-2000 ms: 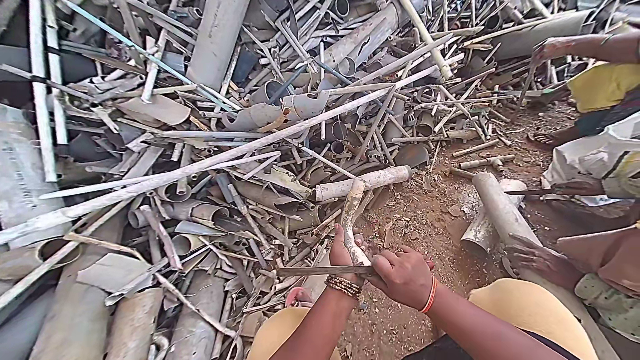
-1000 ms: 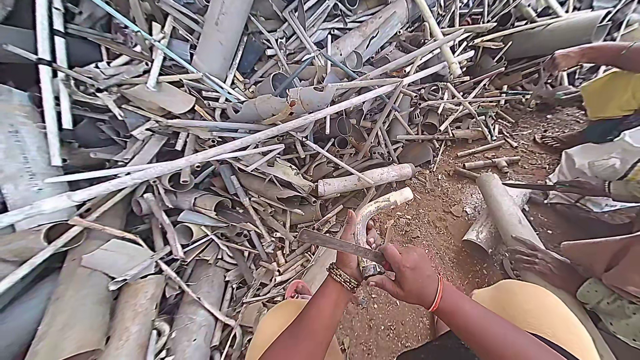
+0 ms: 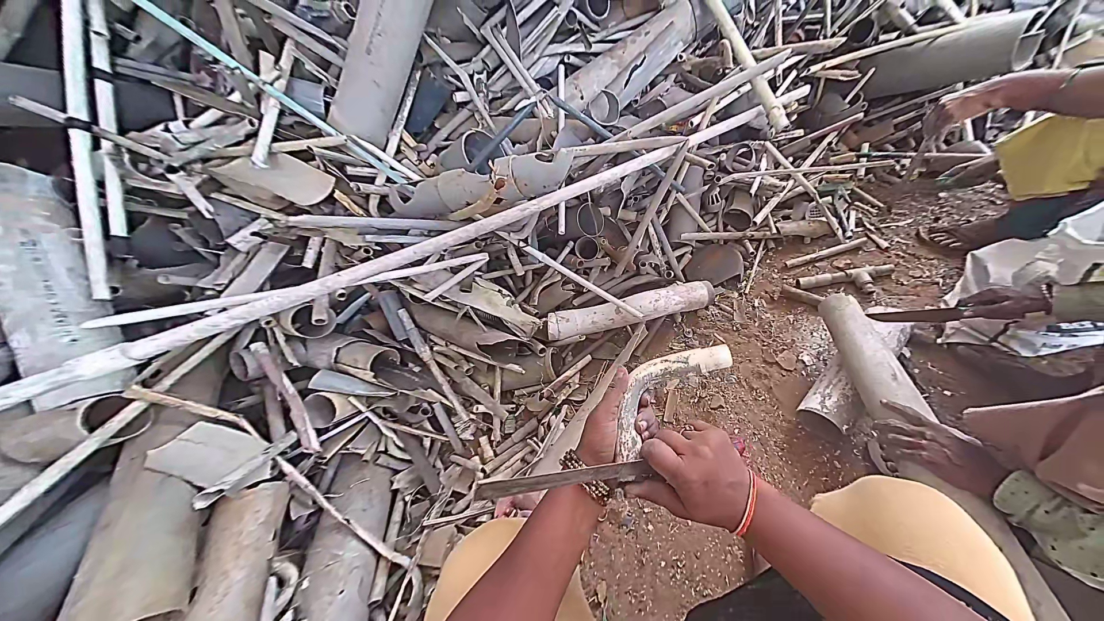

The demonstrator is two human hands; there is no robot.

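A curved, off-white plastic pipe bend (image 3: 636,405) stands in my left hand (image 3: 605,423), its pale upper end bent over to the right. My left fingers wrap around its middle. My right hand (image 3: 697,476) grips one end of a long, flat metal blade (image 3: 561,479), which points left and lies across the lower part of the bend, over my left wrist with its beaded bracelet. The handle is hidden inside my right fist. Whether the blade's edge touches the pipe cannot be told.
A heap of scrap plastic pipes (image 3: 466,250) fills the left and the back. A whitish pipe piece (image 3: 630,310) lies just beyond my hands. On the right, a co-worker's hand rests on a grey pipe (image 3: 871,354), another holds a blade (image 3: 918,316), and a further person reaches into the heap.
The bend has turned in my left hand since two seconds ago, when its upper part stood more upright; its curved end now points right. The blade has shifted with my right hand.
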